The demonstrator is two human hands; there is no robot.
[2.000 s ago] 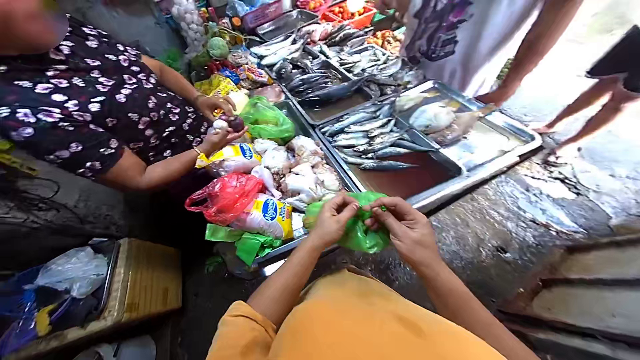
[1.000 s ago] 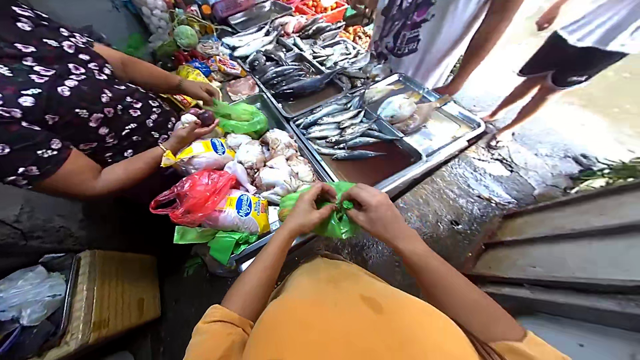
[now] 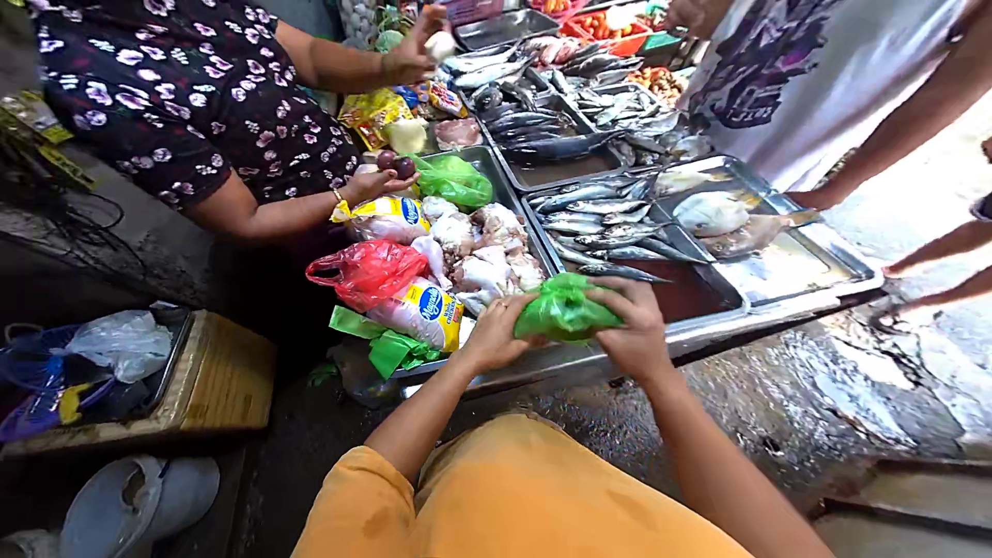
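Both my hands hold a green plastic bag (image 3: 567,308) over the near edge of the stall, and what is inside it cannot be made out. My left hand (image 3: 497,333) grips its left side; my right hand (image 3: 637,324) wraps around its right side. Just left of them lie a packaged whole chicken (image 3: 425,311), a red plastic bag (image 3: 372,273) and raw chicken pieces (image 3: 496,260) in a metal tray. Beyond my right hand, silvery fish (image 3: 608,221) rest in another tray. A second green bag (image 3: 453,180) lies at the chicken tray's far end.
A person in a flowered shirt (image 3: 201,101) stands at left, holding round purplish items (image 3: 395,164). Another person in a white shirt (image 3: 775,93) has a hand by the right tray (image 3: 872,277). A box (image 3: 232,372) and a bucket (image 3: 116,504) are at lower left; the floor (image 3: 744,387) looks wet.
My fingers were pinched together at the top of the green bag; now my hands are around its sides. The flowered-shirt person has raised one hand, which holds a whitish item.
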